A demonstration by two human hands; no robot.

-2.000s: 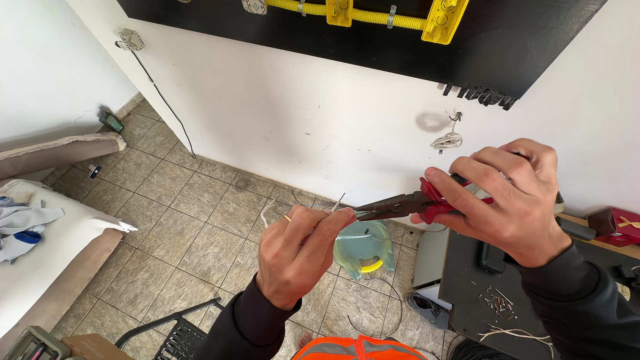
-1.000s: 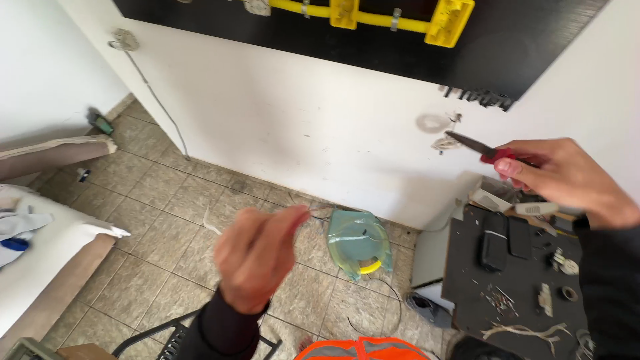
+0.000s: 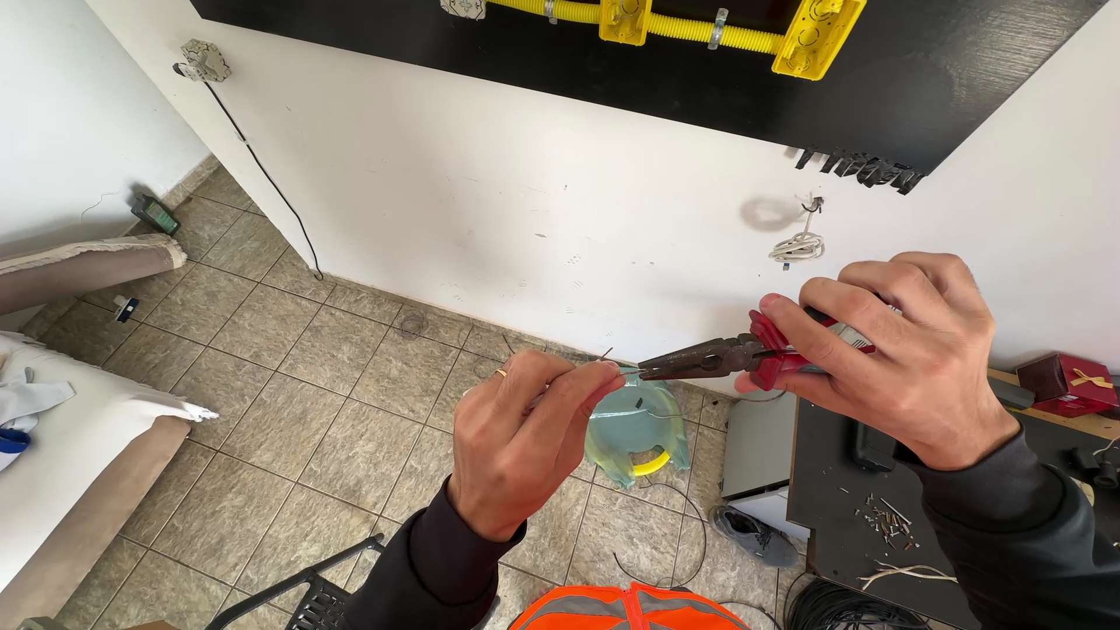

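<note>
My right hand grips the red handles of long-nose pliers, whose dark jaws point left. The tip of the jaws is at the end of a thin wire; whether it is clamped there I cannot tell. My left hand pinches this wire between thumb and forefinger, just left of the jaws. A short dark wire end sticks up above the fingertips. The rest of the wire is hidden in the left hand.
Ahead is a black board with yellow corrugated conduit and yellow electrical boxes. A coiled white cable hangs on the wall. Below are a greenish plastic bag and a shoe; screws lie on a dark table.
One second ago the hands were apart, with the pliers up at the right near the wall. Now the pliers' tip is back at the left fingertips.
</note>
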